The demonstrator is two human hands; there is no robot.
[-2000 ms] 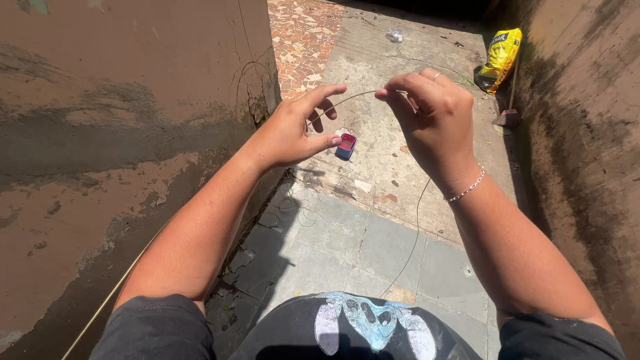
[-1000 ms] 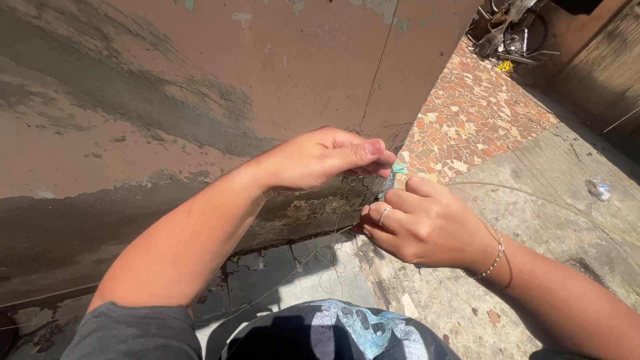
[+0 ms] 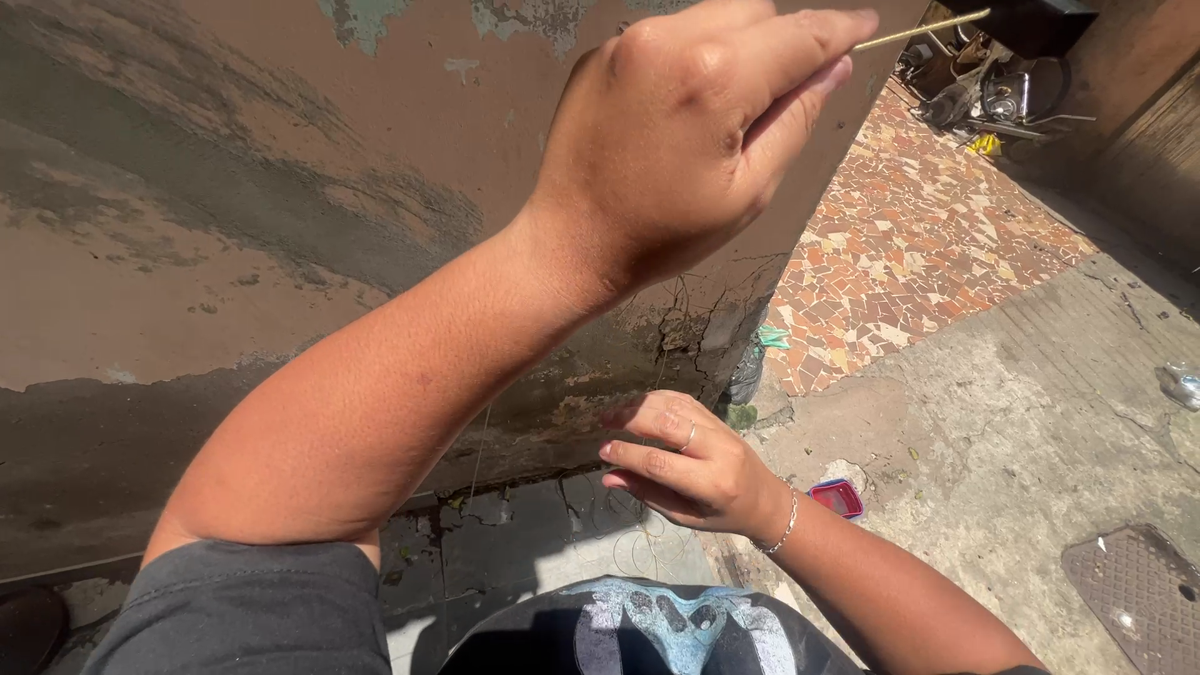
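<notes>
My left hand (image 3: 698, 122) is raised at the top centre, before the brown wall. A thin yellowish cord or strip (image 3: 923, 30) sticks out past its fingertips to the right, pinched between the fingers. Lower down, my right hand (image 3: 698, 459), with a ring and a chain bracelet, is held near the foot of the wall with fingers curled; whether it grips the fine strand near it cannot be told. Thin loops of line (image 3: 647, 544) lie on the grey tiles below it. A small red and blue plastic container (image 3: 837, 499) rests on the concrete beyond my right wrist.
The peeling wall (image 3: 234, 234) fills the left and ends at a corner, where a dark bag with a green tie (image 3: 773, 337) lies. Mosaic paving (image 3: 900, 253) stretches beyond. A metal cover (image 3: 1139, 586) and a clear plastic scrap (image 3: 1179, 384) are at right; bicycle parts (image 3: 1012, 94) stand behind.
My hands, close together near the wall corner a second ago, have moved apart. The left has risen; the right is lower. The view has swung toward the wall since the first frame.
</notes>
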